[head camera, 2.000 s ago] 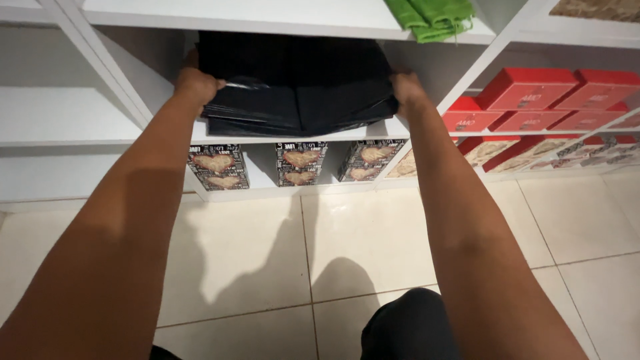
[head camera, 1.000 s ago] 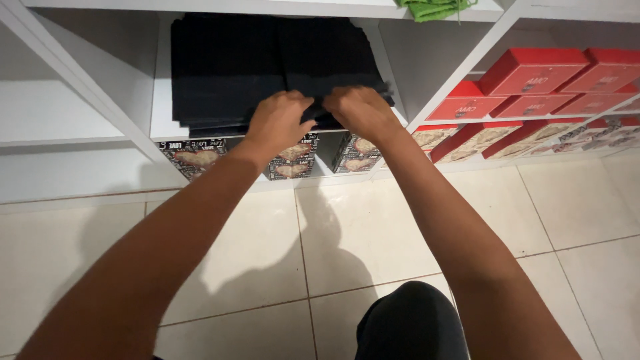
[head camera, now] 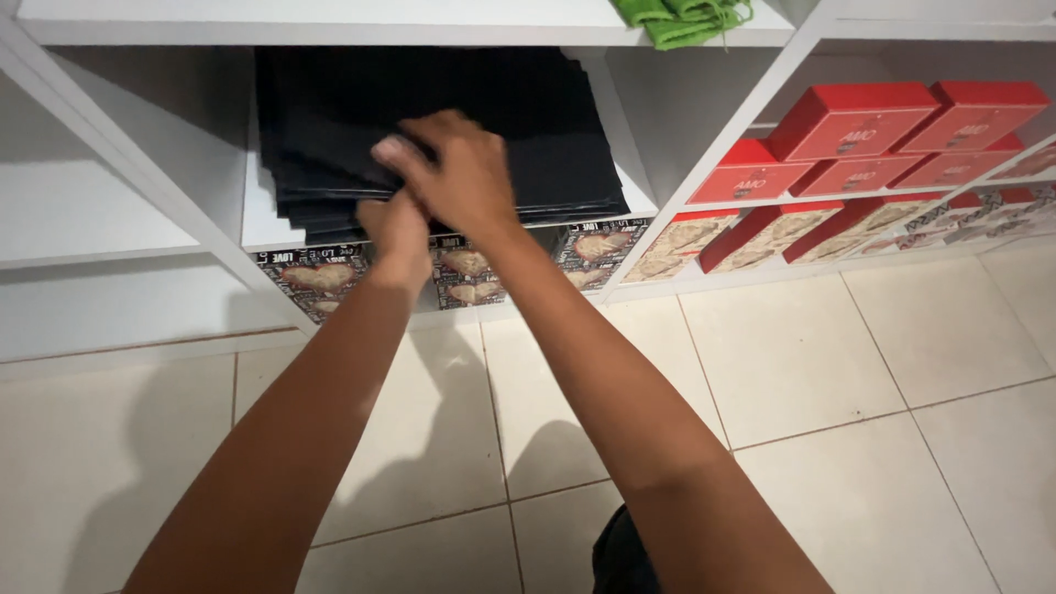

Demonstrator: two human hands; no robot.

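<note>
Two side-by-side stacks of flat black items, perhaps folded bags or cloth, fill a white shelf compartment; the left stack point(head camera: 322, 140) has uneven layers at its front, and the right stack point(head camera: 553, 157) lies against it. At the front edge of the left stack is my left hand point(head camera: 400, 235), its fingers partly hidden; whether it grips a layer cannot be told. My right hand point(head camera: 462, 169) is over the top near where the stacks meet, with thumb and fingers apart and slightly blurred, holding nothing visible.
The white shelf edge point(head camera: 412, 33) runs above the stacks, with green fabric point(head camera: 689, 21) hanging over it. Heart-patterned boxes point(head camera: 322, 276) stand below. Red boxes point(head camera: 858, 124) fill the compartments at right. A white divider point(head camera: 742, 124) separates them. Pale floor tiles point(head camera: 800, 355) lie below.
Two seconds ago my hands were at the two sides of the stacks; one second ago they met at the front middle. Now both are farther left, the right one over the top.
</note>
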